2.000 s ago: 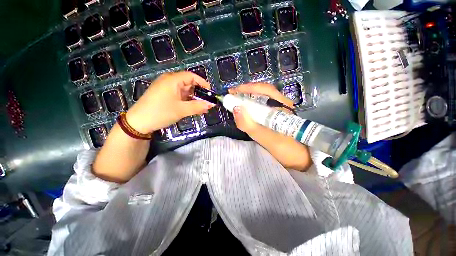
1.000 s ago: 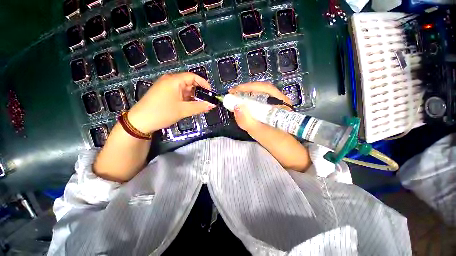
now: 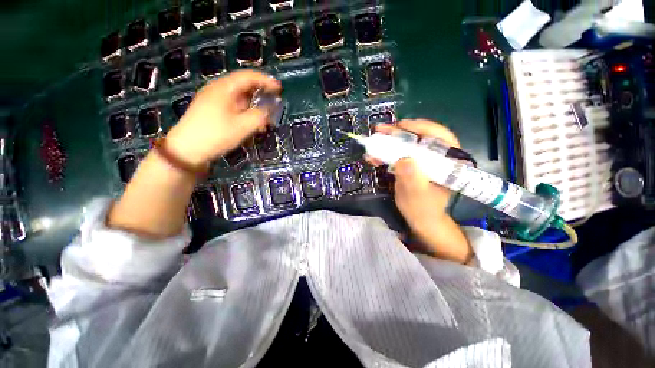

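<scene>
My left hand [image 3: 223, 118] is over the middle of the clear blister tray [image 3: 298, 79]. A small dark watch-like housing [image 3: 269, 108] with a pale, shiny face is pinched in its fingertips, slightly blurred. My right hand [image 3: 424, 180] holds a large clear-white dispensing syringe [image 3: 460, 180] with a printed label. Its thin yellowish needle [image 3: 352, 136] points left over the tray, apart from the housing. A green cap [image 3: 542, 212] sits at the syringe's rear end. A dark stick [image 3: 460, 154] lies alongside the barrel. Rows of dark housings [image 3: 334, 77] sit in the tray pockets.
A white board with rows of tiny parts [image 3: 535, 129] lies at the right, beside a black box with a red light [image 3: 625, 108]. Small red parts [image 3: 52, 152] lie at the left and upper right. A white wipe [image 3: 524, 24] lies upper right. A white sleeve shows at the right edge.
My left hand has moved up and left with the housing, away from the needle. My right hand and syringe have shifted right and slightly down. The tray appears shifted in view.
</scene>
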